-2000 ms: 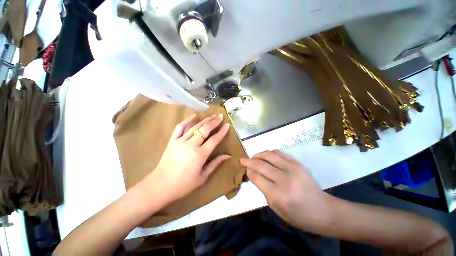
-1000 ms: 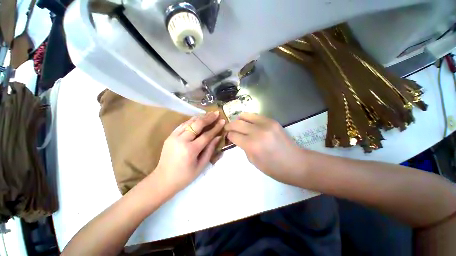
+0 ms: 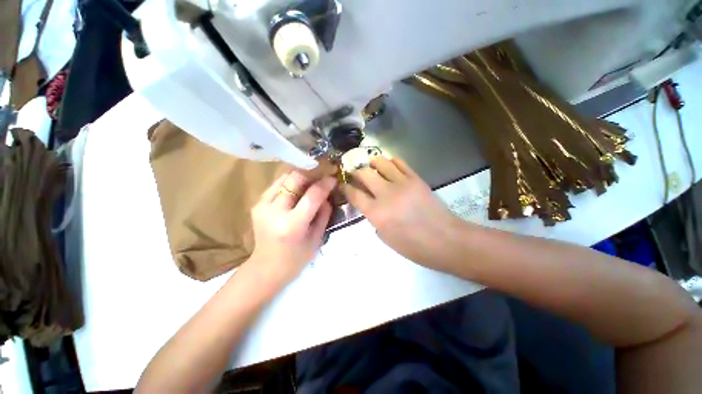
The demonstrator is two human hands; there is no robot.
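The tan-brown fabric panel lies on the white table, its right part under the sewing machine head. My left hand rests at its right edge, fingers bent and pinching the cloth near the presser foot. My right hand is beside it, fingertips together at the same edge by the bright lamp spot. A small gold piece of the metal zipper shows between the fingertips; the rest of that zipper is hidden. The needle tip cannot be made out.
A zipper bundle fans over the machine bed at right. The white machine arm spans the top. Brown panels hang at left. A red-handled tool and dark cord lie far right. Dark-clothed lap below.
The panel has moved up and left, its lower edge now higher. My right hand has moved up from the panel's lower right edge to the presser foot. My left fingers have bent in.
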